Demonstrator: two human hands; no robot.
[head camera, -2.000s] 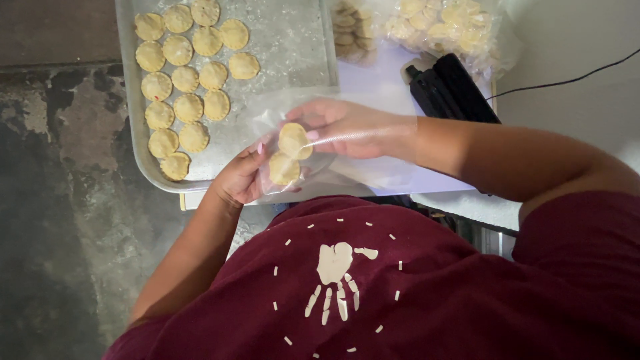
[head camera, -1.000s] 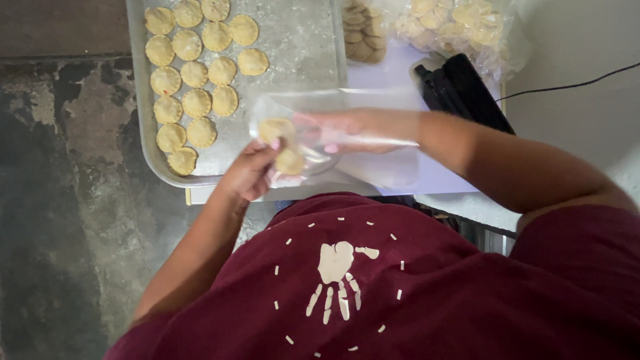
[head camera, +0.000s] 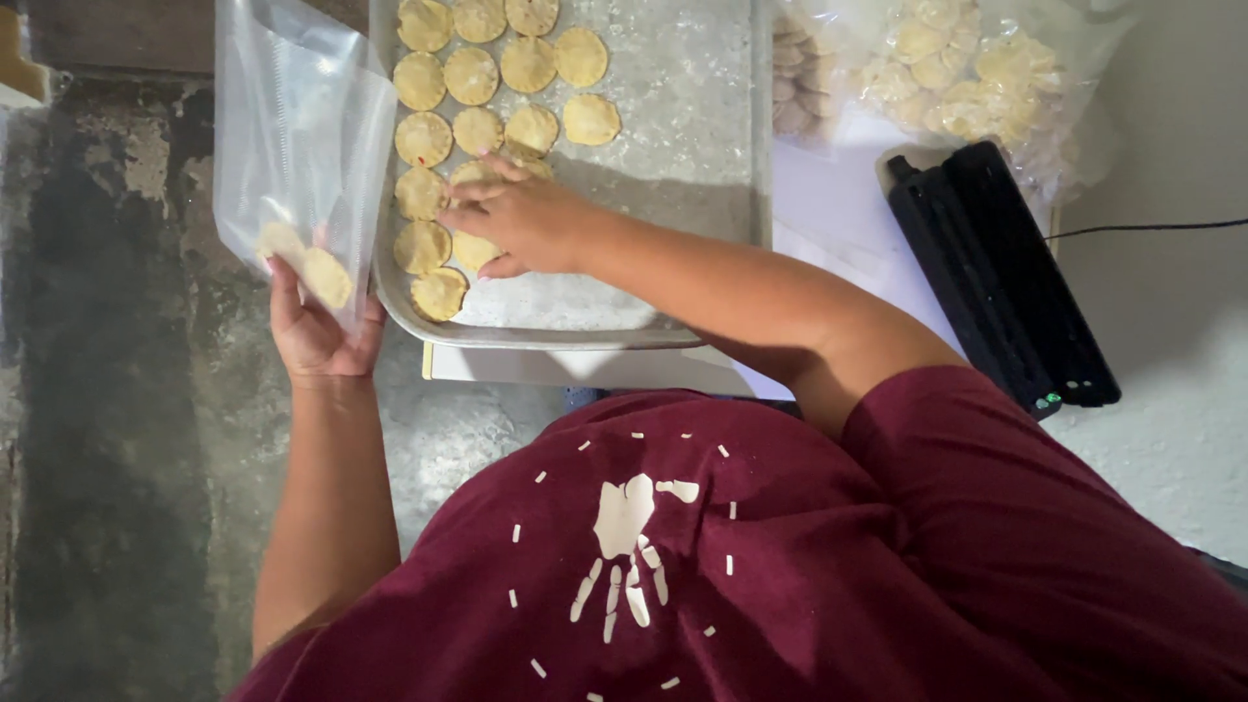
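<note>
My left hand (head camera: 327, 327) holds the lower end of a clear plastic bag (head camera: 297, 136), left of the metal tray (head camera: 546, 338). Two round dough pieces (head camera: 327, 276) with crimped edges lie at the bottom of the bag, by my fingers. My right hand (head camera: 512, 219) is spread over the tray, its fingers over or touching several round filled dough pieces (head camera: 471, 76) laid out in rows on the tray's left side. Whether it grips one cannot be told. The pieces beneath that hand are partly hidden.
Right of the tray, a black vacuum sealer (head camera: 1004, 283) with a cord (head camera: 1150, 228) lies slanted. Behind it are a clear bag of pale dough pieces (head camera: 951, 68) and a stack of browner rounds (head camera: 801, 78). The table edge (head camera: 585, 366) shows below the tray.
My left hand has moved left with the bag, from over the tray's lower edge to beside the tray. My right hand has let go of the bag and moved onto the dough pieces.
</note>
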